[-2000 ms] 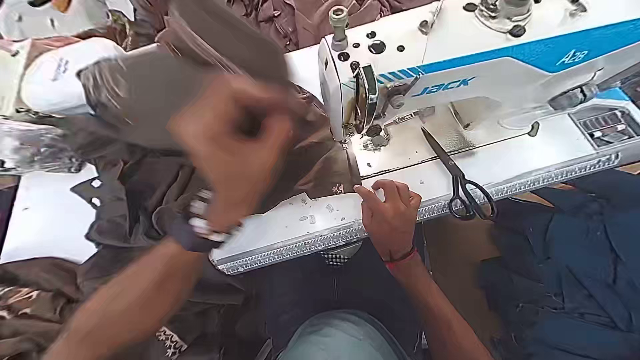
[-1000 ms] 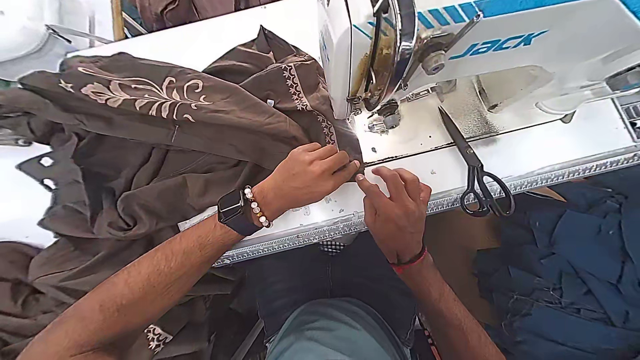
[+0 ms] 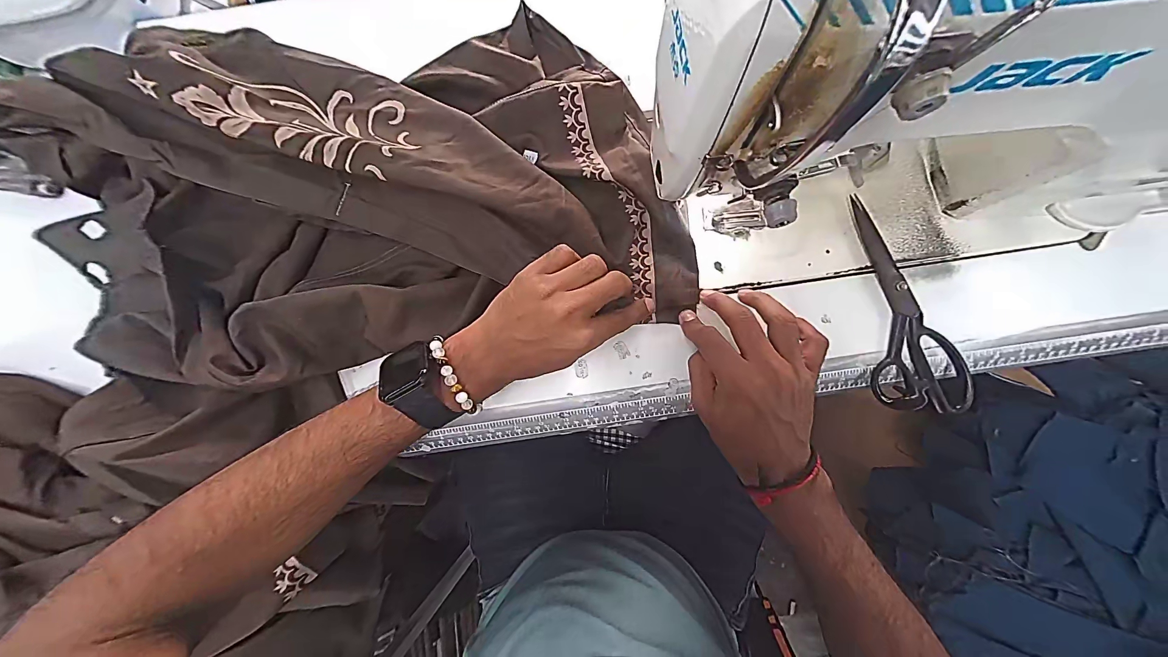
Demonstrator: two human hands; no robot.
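A dark brown garment (image 3: 383, 210) with pale embroidery lies in folds over the left of the white sewing table. One edge of it, with a narrow embroidered border (image 3: 641, 242), lies just left of the sewing machine's presser foot (image 3: 739, 217). My left hand (image 3: 557, 315) pinches the cloth near the border's lower end, thumb and forefinger together. At the cloth's lower right corner, my right hand (image 3: 753, 374) has its thumb and forefinger at the edge; the fingertips partly hide the corner, and whether they grip it I cannot tell. Black-handled scissors (image 3: 903, 301) lie closed to the right.
The white Jack sewing machine (image 3: 995, 91) spans the upper right. A measuring scale (image 3: 566, 424) runs along the table's front edge, with the scissors' handles jutting over it. Dark blue cloth pieces (image 3: 1049, 484) are piled at lower right; more brown cloth (image 3: 55, 474) hangs at lower left.
My left hand, blurred above the cloth two seconds ago, came down to the cloth's edge near my right hand. The garment now lies spread with its embroidery showing. The view has moved closer.
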